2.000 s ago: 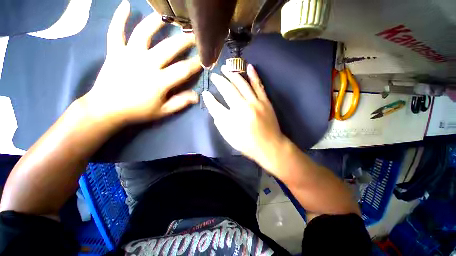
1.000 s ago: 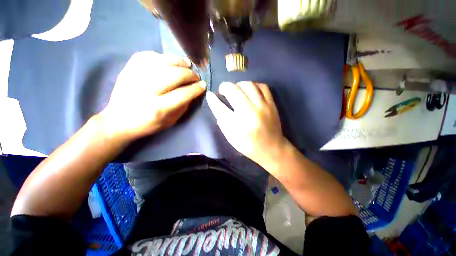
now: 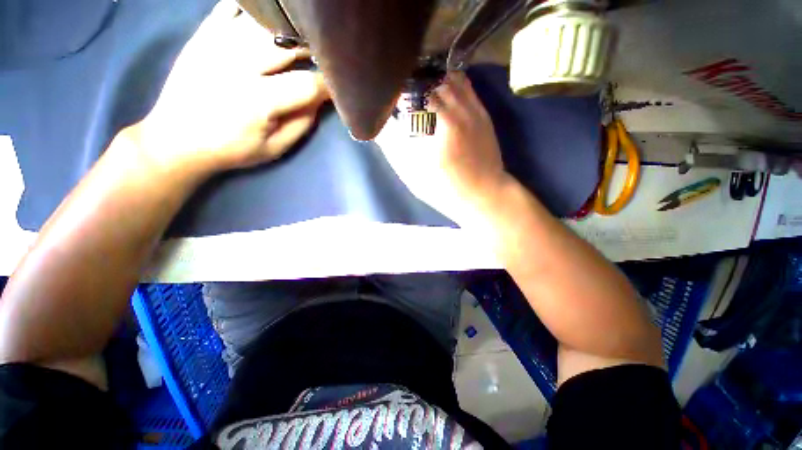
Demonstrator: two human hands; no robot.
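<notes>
The navy-grey garment panel (image 3: 290,193) lies across the table under the sewing machine head (image 3: 365,61), with a fold or wrinkle between my hands. My left hand (image 3: 233,105) rests on the panel left of the head, fingers bent; whether it pinches cloth is unclear. My right hand (image 3: 440,163) is on the panel right of the head, behind the small brass-coloured knob (image 3: 423,123); its thumb side is partly covered. The head hides the needle and the cloth between my fingertips. No pocket opening is visible.
A cream ribbed knob (image 3: 563,53) hangs close to the camera. Right of the panel lie yellow-orange-handled scissors (image 3: 630,171), green-yellow snips (image 3: 689,193) and a black looped item (image 3: 747,184). The white table's front edge (image 3: 334,255) shows. Blue crates (image 3: 171,352) stand below.
The panel and both hands have moved away from me, towards the back of the machine. A strip of white table now shows in front of the panel. The pocket line between my fingertips is now hidden.
</notes>
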